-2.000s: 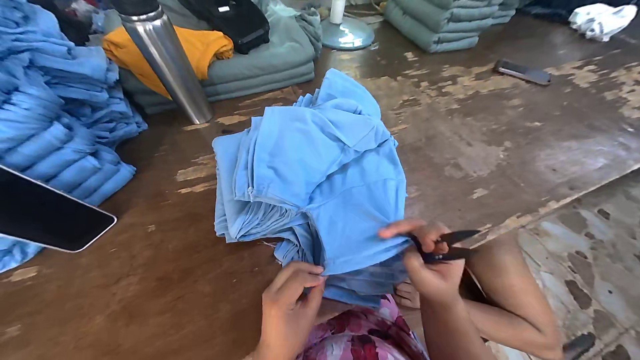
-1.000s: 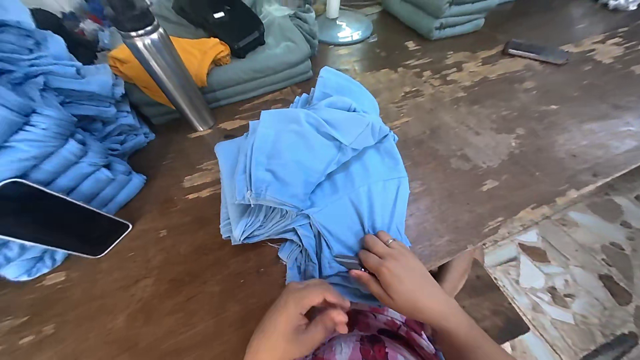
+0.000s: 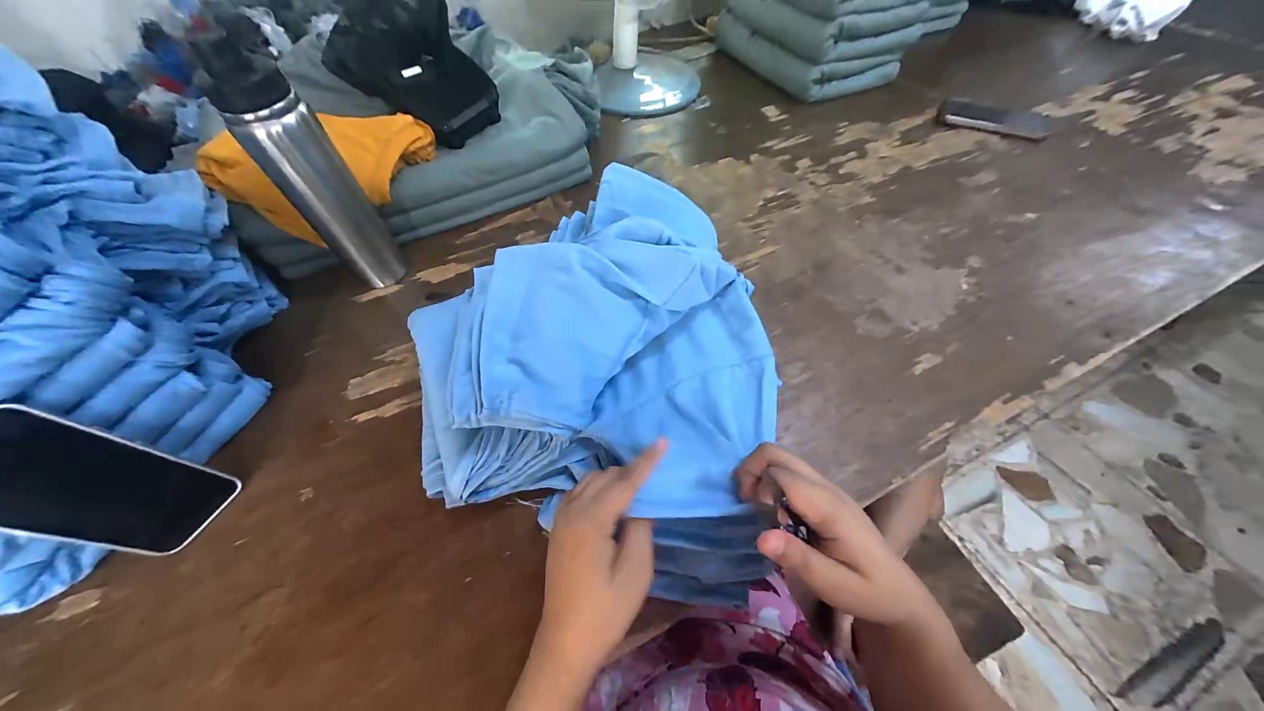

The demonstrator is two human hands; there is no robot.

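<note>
A stack of light blue fabric pieces [image 3: 553,336] lies on the worn wooden table, its lower part hanging over the near edge toward my lap. My left hand [image 3: 602,543] is at the stack's near hem, index finger stretched across the top piece and thumb apart from it; whether it pinches any cloth I cannot tell. At the hem's right corner, my right hand [image 3: 820,523] is curled around a small dark tool [image 3: 793,521], mostly hidden by the fingers, which looks like the scissors seen earlier.
A phone [image 3: 109,484] juts in at the left before a heap of blue garments [image 3: 128,296]. A steel bottle [image 3: 316,188] leans near an orange cloth [image 3: 370,158] and grey-green folded fabric [image 3: 494,188]. Farther back are a round glass-like base [image 3: 647,87], folded stacks [image 3: 820,44] and a dark flat object [image 3: 992,118].
Two seconds ago the black scissors showed plainly in my right hand; now the fingers mostly cover them. Since one second ago my right hand has moved off the top piece to its right corner.
</note>
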